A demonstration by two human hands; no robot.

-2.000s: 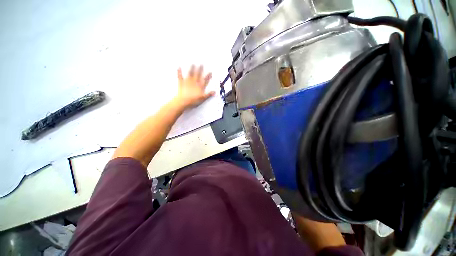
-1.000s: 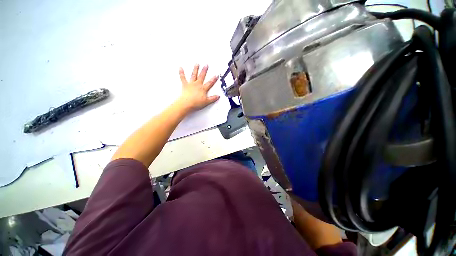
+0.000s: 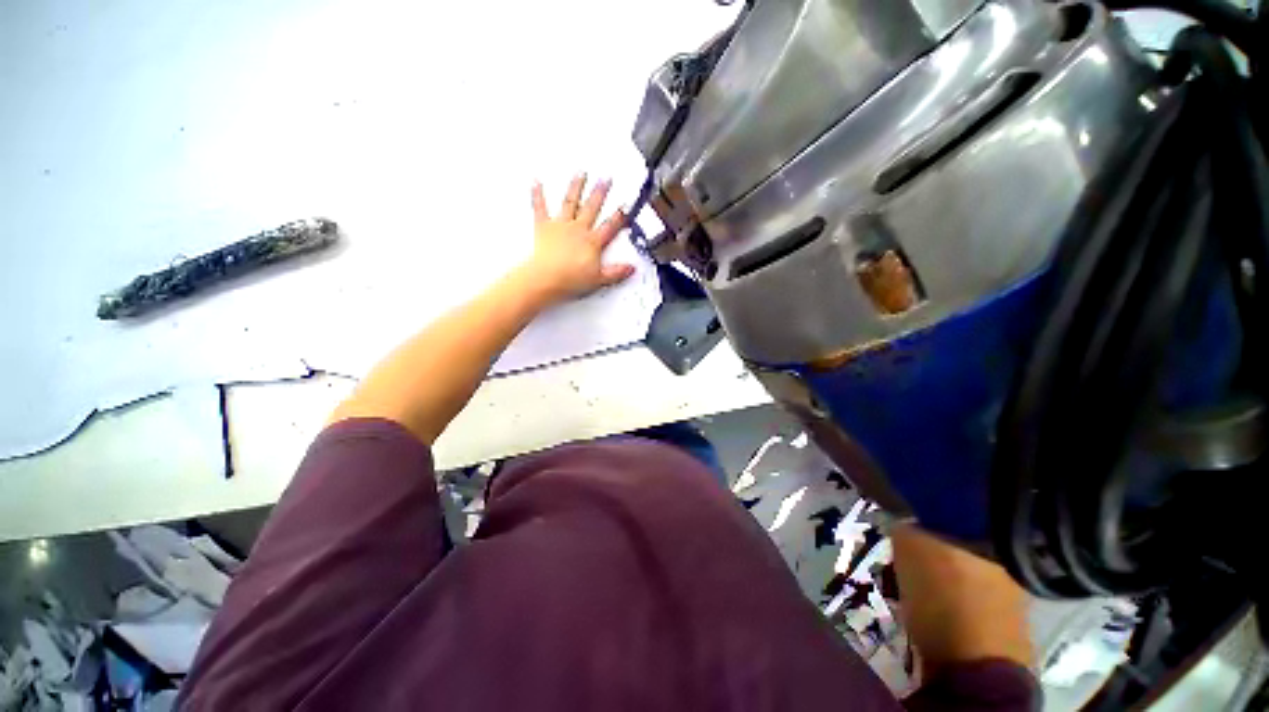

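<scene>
The cutting machine [image 3: 891, 278], with a silver-grey and blue motor, fills the upper right. Its flat grey base plate [image 3: 682, 338] lies at the near edge of the lay. The white paper marker [image 3: 418, 125] covers the lay, with a thin dark fabric edge along its near side. My left hand [image 3: 575, 255] lies palm down on the paper with fingers spread, just left of the machine's guard parts. My right forearm shows below the motor, but my right hand is hidden behind the machine. The blade is hidden too.
A black wrapped bar [image 3: 219, 267] lies on the paper at left. A narrow dark strip [image 3: 226, 429] lies by the cut edge. The off-white table edge [image 3: 557, 424] runs across the middle. Fabric and paper scraps [image 3: 118, 612] cover the floor. Black cable loops [image 3: 1113, 348] hang on the motor.
The motor has shifted right and tilted in view, and the base plate sits further right. My left hand has moved slightly right, still spread flat. The wrapped bar appears further right and higher.
</scene>
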